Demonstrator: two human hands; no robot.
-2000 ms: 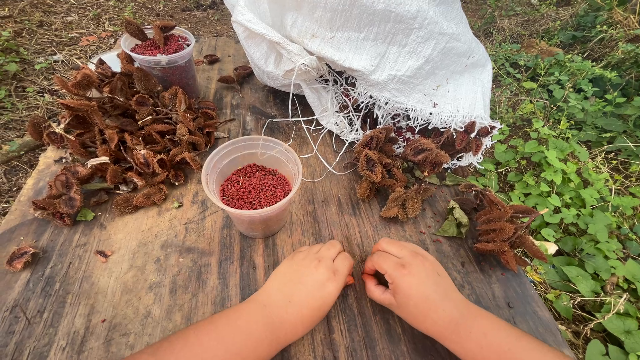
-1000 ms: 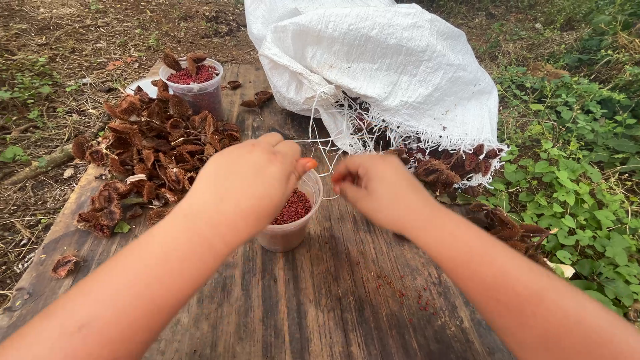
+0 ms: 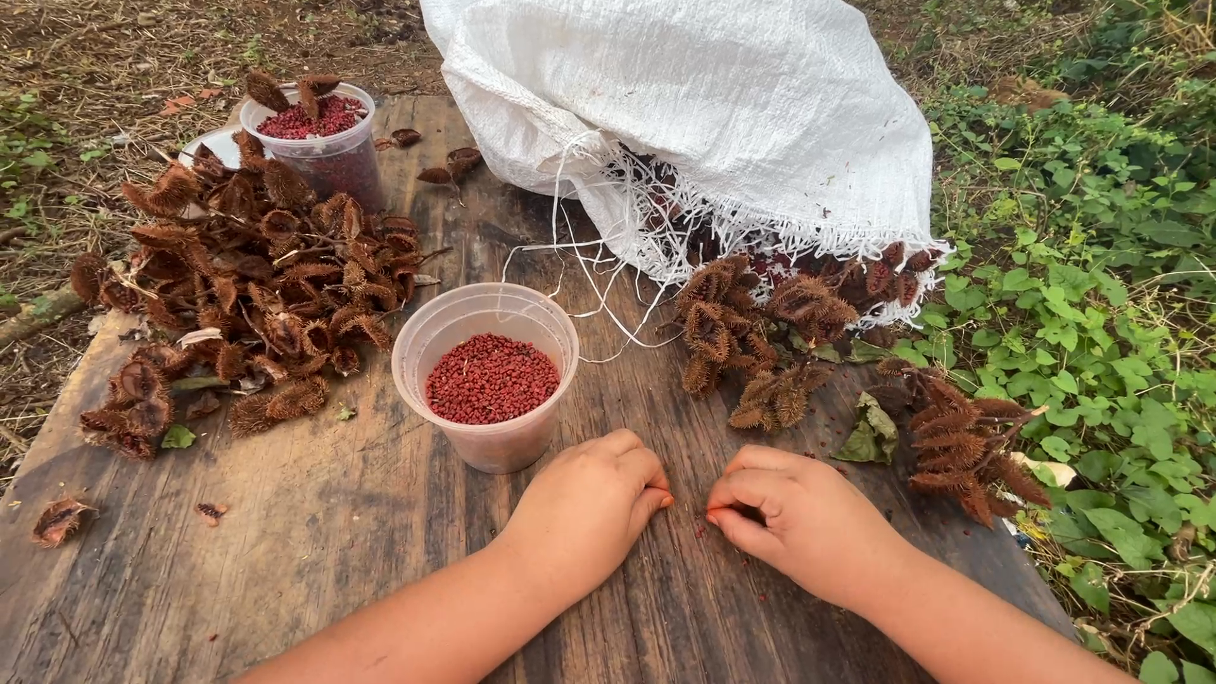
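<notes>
My left hand (image 3: pixel 598 503) rests low over the wooden board (image 3: pixel 313 551), its stained fingertips pinched together just right of a translucent plastic cup (image 3: pixel 503 446). Red annatto seeds (image 3: pixel 492 378) lie in that cup. Opposite, my right hand (image 3: pixel 798 522) is curled with thumb and forefinger together near the wood; a few loose red seeds lie by its fingertips. Whether either hand pinches a tiny seed cannot be told. A pile of brown spiny annatto pods (image 3: pixel 275 285) lies left of the cup, and clusters of pods (image 3: pixel 722 328) lie beyond my right hand.
A white woven sack (image 3: pixel 703 114) with a frayed mouth and loose threads covers more pods at the back. Another cup of seeds (image 3: pixel 347 161) stands at the back left, pods on top. A dry leaf (image 3: pixel 869 432) and a pod cluster (image 3: pixel 964 446) lie right; green plants border the board.
Both hands were raised around the cup a second ago; they have come back down to the board, to the right of the cup and a short gap apart.
</notes>
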